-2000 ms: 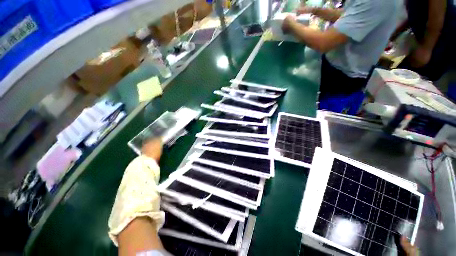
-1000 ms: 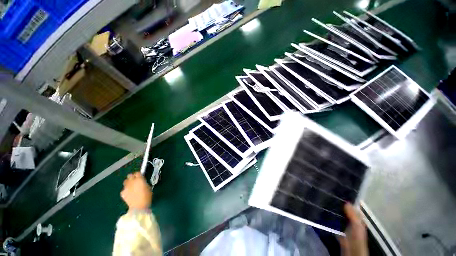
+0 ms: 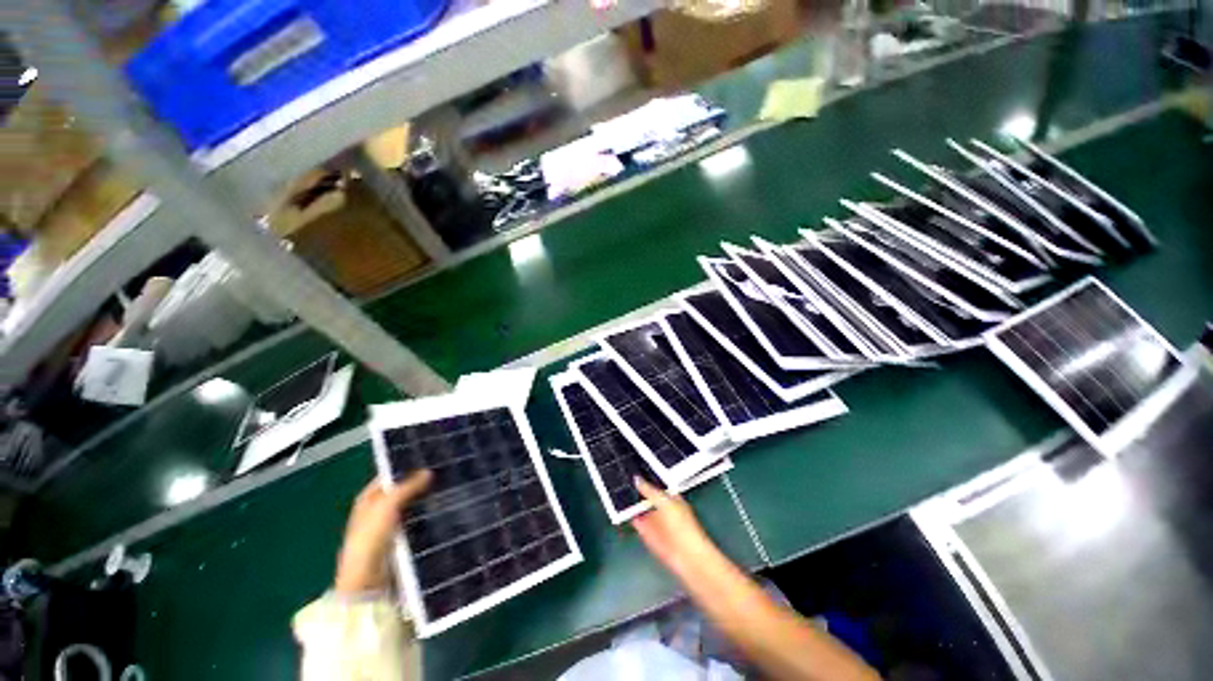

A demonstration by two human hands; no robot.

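My left hand (image 3: pixel 371 532), in a cream sleeve cover, grips the left edge of a solar panel (image 3: pixel 486 516), dark gridded face up and tilted towards me. A white piece (image 3: pixel 500 389) shows behind its top edge; I cannot tell what it is. My right hand (image 3: pixel 685 543) grips the lower corner of the nearest panel (image 3: pixel 607 450) in the overlapping row, with the thumb on its face. The row of panels (image 3: pixel 851 295) fans to the upper right over the green bench (image 3: pixel 918 432).
One panel (image 3: pixel 1093 359) lies apart at right, beside the shiny test box (image 3: pixel 1104 545). Another panel (image 3: pixel 290 406) lies at far left. A slanted grey post (image 3: pixel 313 299) stands behind the bench. A blue bin (image 3: pixel 286 60) sits on the shelf above.
The panel in my right hand has left it, and that hand has moved left to the row. The panel in my left hand has turned from edge-on to face-up.
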